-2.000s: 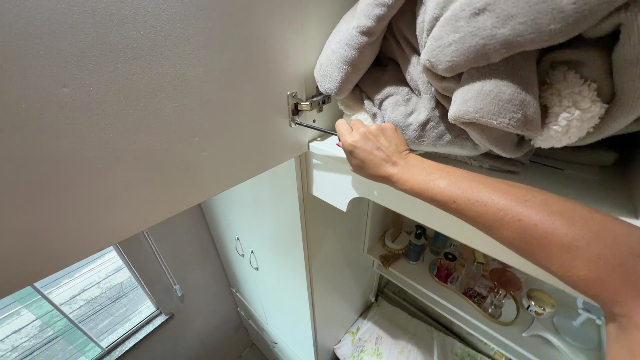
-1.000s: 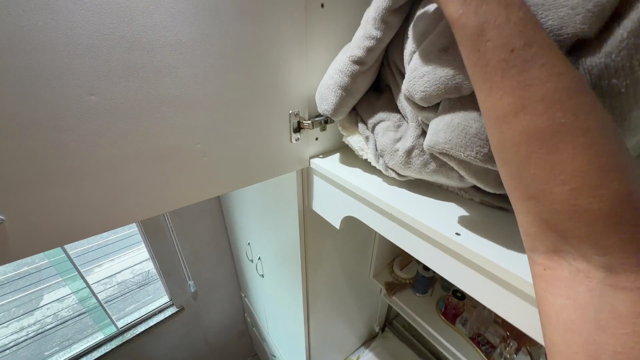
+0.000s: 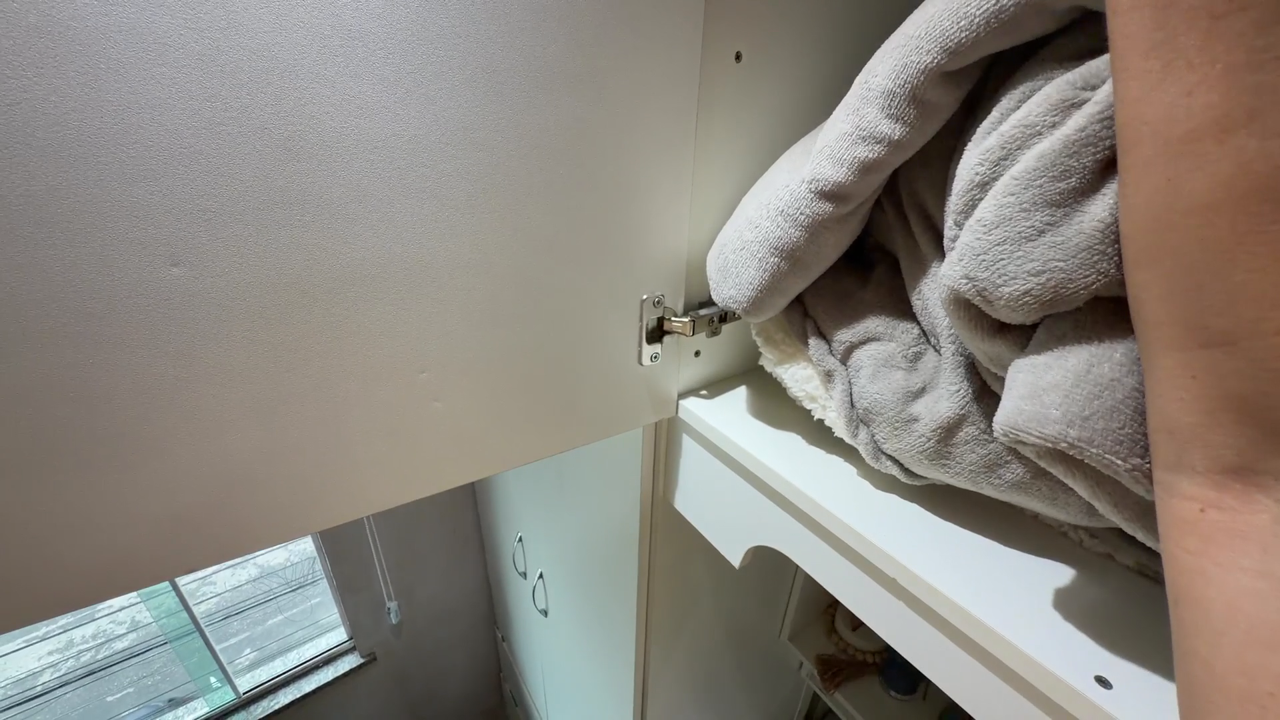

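Observation:
A bare forearm rises along the right edge of the head view, in front of a bundled grey plush blanket [image 3: 930, 300]; the hand at its end is outside the frame. The blanket lies on a white cabinet shelf [image 3: 800, 440], its pale fleecy underside showing at the lower left. A metal cabinet hinge [image 3: 690, 322] joins the large white door [image 3: 350, 250] to the cabinet's side panel [image 3: 735, 130], and the blanket's rounded fold covers the hinge's far end. Neither of my hands is visible.
The door panel fills the left side. Below it are a window [image 3: 260, 610], a blind cord [image 3: 385, 580] and a tall wardrobe [image 3: 570, 570] with two curved handles. A lower shelf [image 3: 855, 690] with beads and a tassel shows under the upper shelf's shaped front edge. A screw [image 3: 1103, 682] sits in the upper shelf.
Two seconds ago a hand held a thin rod-like tool at the hinge; that hand has moved away, up and out of view, leaving the hinge uncovered by it. The view has shifted closer.

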